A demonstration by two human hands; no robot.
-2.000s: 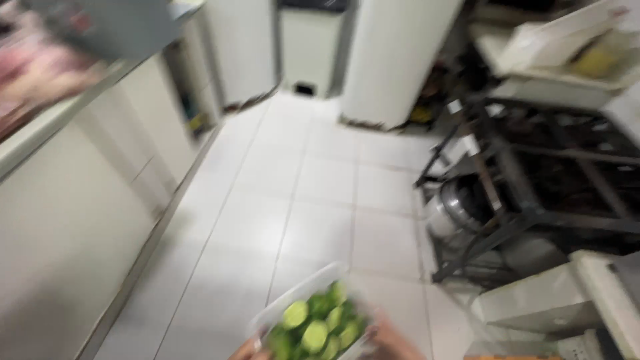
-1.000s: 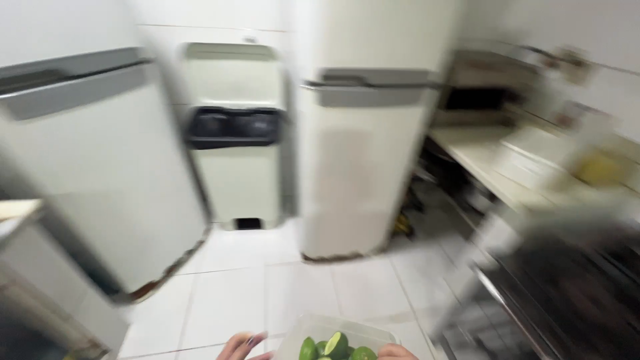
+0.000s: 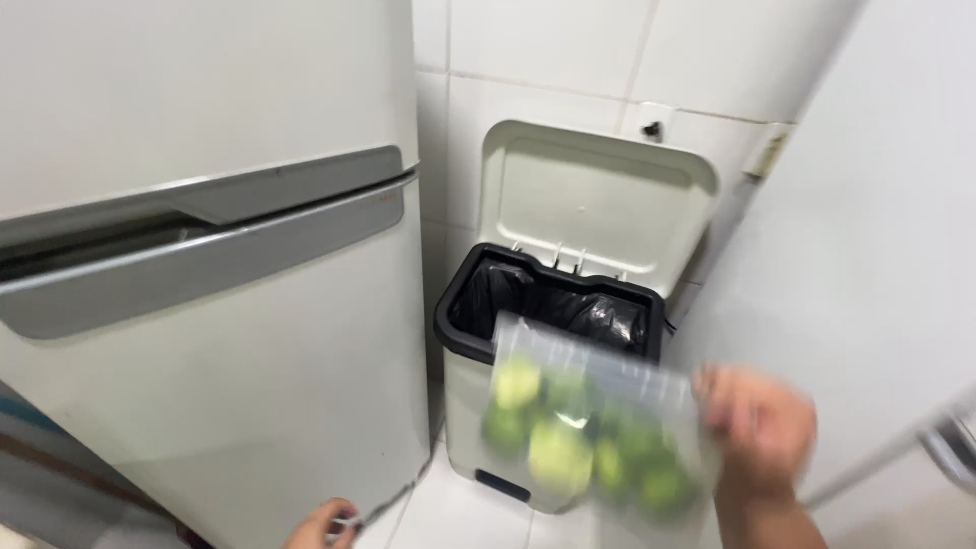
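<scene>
My right hand (image 3: 755,427) grips the right edge of a clear plastic container (image 3: 595,358), tilted so that its cut green limes (image 3: 560,450) show through, blurred by motion. The container is in front of a pale pedal bin (image 3: 473,412) whose lid (image 3: 595,198) stands raised against the wall. A black bag (image 3: 564,301) lines the bin. Low in the view, near the bottom of the left refrigerator, is my left hand (image 3: 328,524), apart from the container, its fingers curled; a small pale thing shows at them, too blurred to name.
A white refrigerator (image 3: 252,366) with a grey handle band stands close on the left. Another white appliance (image 3: 862,267) rises on the right. Behind the bin is a tiled wall (image 3: 534,46), and pale floor tiles (image 3: 427,503) show below.
The view has moved in close to the bin. My left hand, near the container one second ago, is now apart from it. The container has gone from roughly level to tilted in my right hand.
</scene>
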